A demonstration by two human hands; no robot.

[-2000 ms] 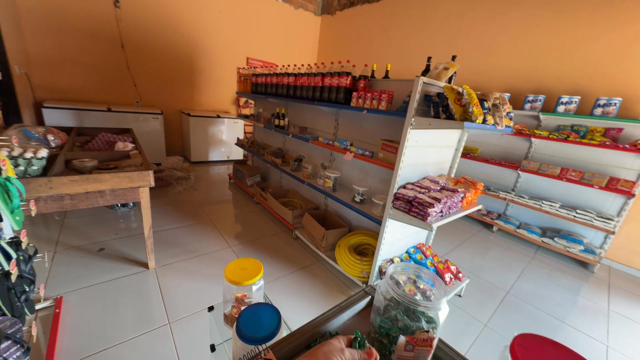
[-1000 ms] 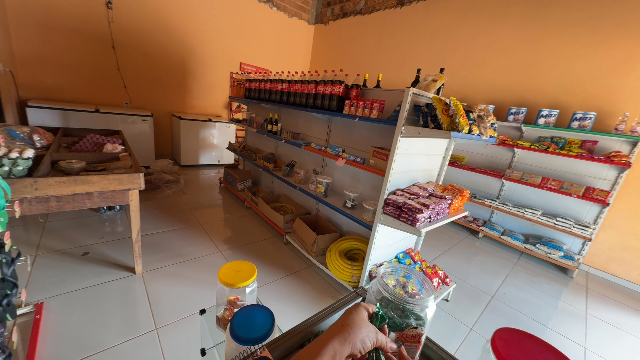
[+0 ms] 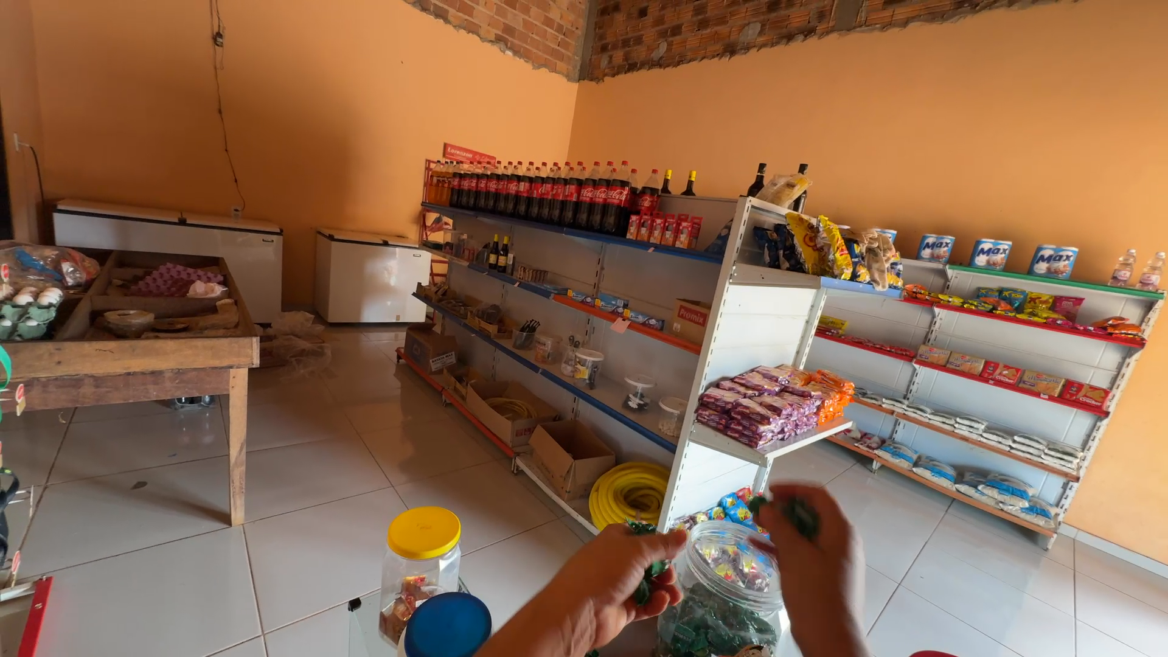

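A clear plastic jar (image 3: 721, 593) with a wide open mouth stands at the bottom centre-right, partly filled with green-wrapped sweets (image 3: 707, 625). To the left of its mouth, my left hand (image 3: 607, 579) is closed around several green-wrapped pieces. My right hand (image 3: 817, 557) is raised at the right of the jar's mouth and holds more green-wrapped pieces, slightly blurred. Further left are a jar with a yellow lid (image 3: 424, 534) holding wrapped items and a container with a blue lid (image 3: 447, 628).
A shelf unit (image 3: 730, 301) with cola bottles (image 3: 547, 196) stands ahead, a coiled yellow hose (image 3: 630, 493) on its bottom shelf. Wall shelves (image 3: 1013, 365) are at the right. A wooden table (image 3: 137, 358) and white chest freezers (image 3: 372, 278) are at the left.
My right hand has come into view at the right of the jar. My left hand, earlier at the jar's side, is now higher, near its mouth. The red lid has mostly left the view.
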